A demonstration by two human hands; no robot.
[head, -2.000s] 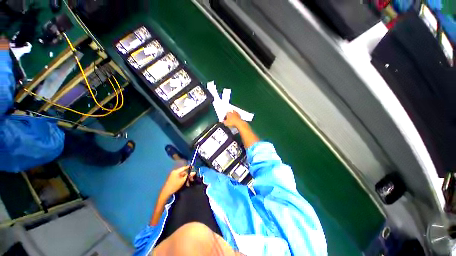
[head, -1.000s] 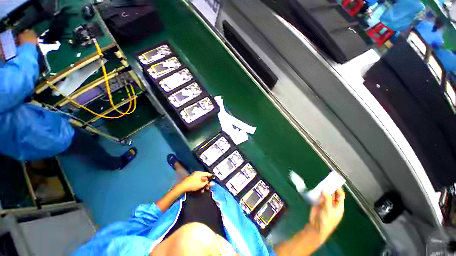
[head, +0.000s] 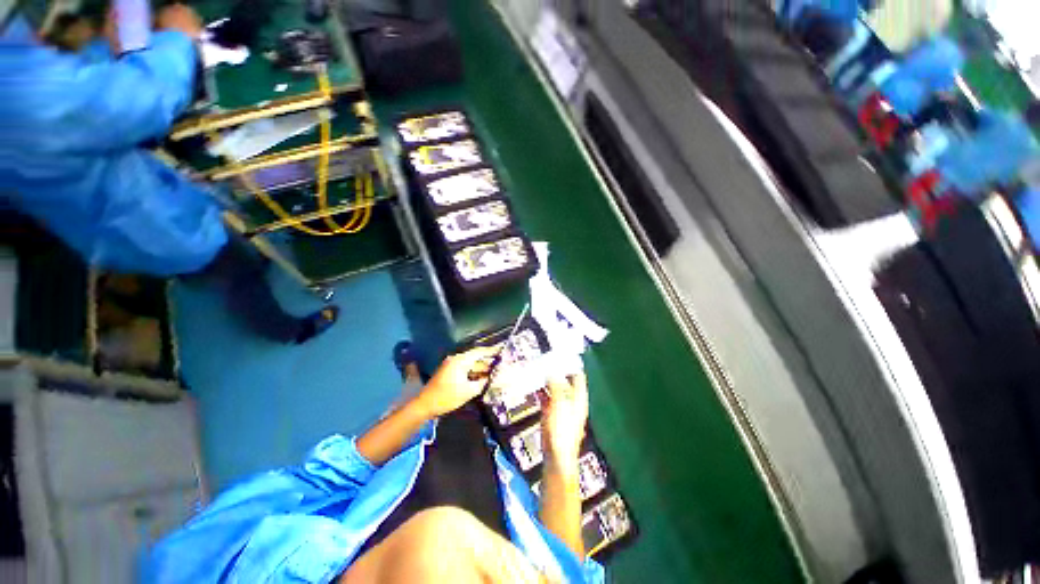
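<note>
My left hand (head: 458, 381) is closed on thin tweezers (head: 521, 321), tip pointing up and away over the near tray. My right hand (head: 565, 413) holds a white strip (head: 555, 367) by its edge, beside the tweezers and over the phone-like units. The near black tray (head: 616, 491) holds several units side by side; my right hand and forearm hide part of them. A unit (head: 606, 521) shows at its near end. Whether the tweezers hold a small piece is too small to tell.
A second black tray (head: 454, 288) of units lies farther along the green bench (head: 656, 456). Loose white strips (head: 558, 310) lie between the trays. A rack with yellow cables (head: 324, 171) and a person in a blue smock (head: 108, 148) are at left.
My right hand has come back from the right with the white strip, now over the near tray. My left hand has moved up to the units, tweezers extended. The view has shifted.
</note>
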